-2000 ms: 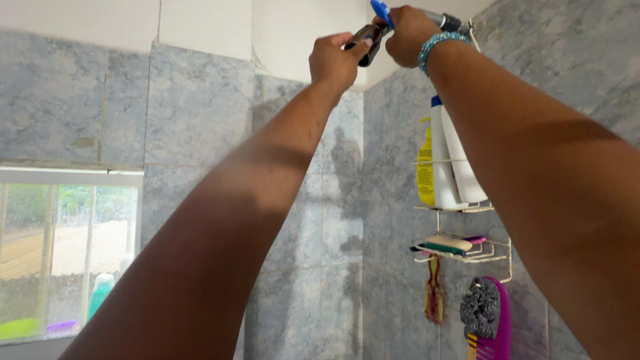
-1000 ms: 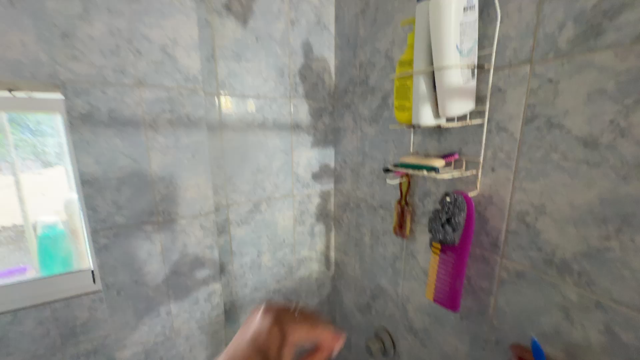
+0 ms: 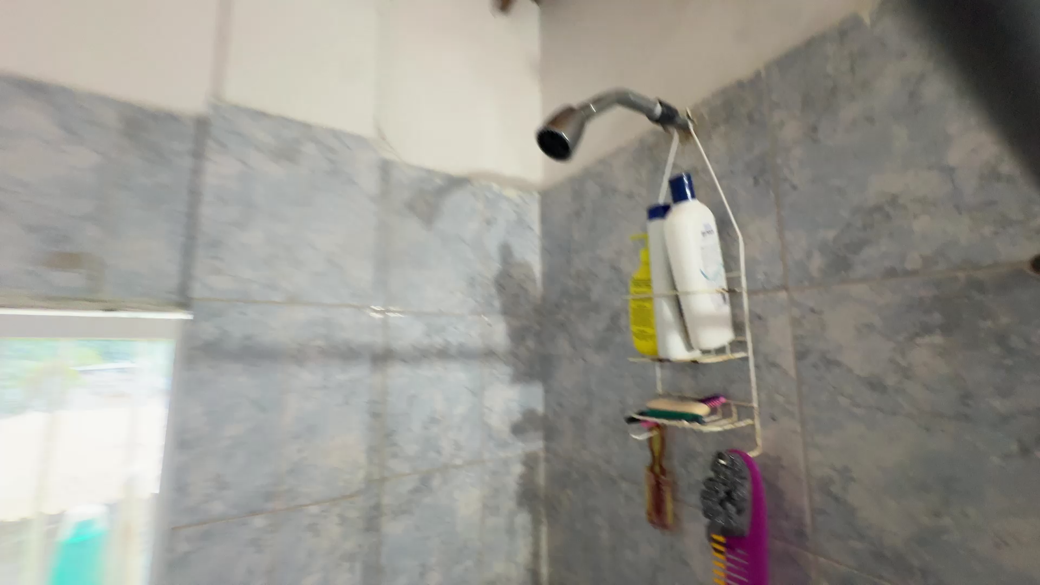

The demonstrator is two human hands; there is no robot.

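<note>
Neither my left hand nor my right hand shows in the head view now. A metal shower head [image 3: 561, 134] on a curved arm [image 3: 617, 101] juts from the wall near the corner. From its base hangs a white wire caddy [image 3: 749, 325]. Its upper basket holds a white bottle with a blue cap [image 3: 700, 272], a second white bottle [image 3: 669, 313] and a yellow bottle [image 3: 643, 313]. On the lower shelf lies a pale bar [image 3: 678, 405], perhaps soap. Below hang a brown brush [image 3: 660, 487], a grey scouring pad [image 3: 725, 496] and a purple comb [image 3: 758, 520].
Grey marbled tile walls [image 3: 284, 406] meet in a corner. A bright window [image 3: 89, 325] with a pale frame is at the lower left, with a teal bottle [image 3: 81, 552] by it. A blurred dark shape [image 3: 987, 73] crosses the upper right.
Two seconds ago both my hands were raised at the shower head, with a blue object at my right hand; now both are out of view. The view has dipped and risen again.
</note>
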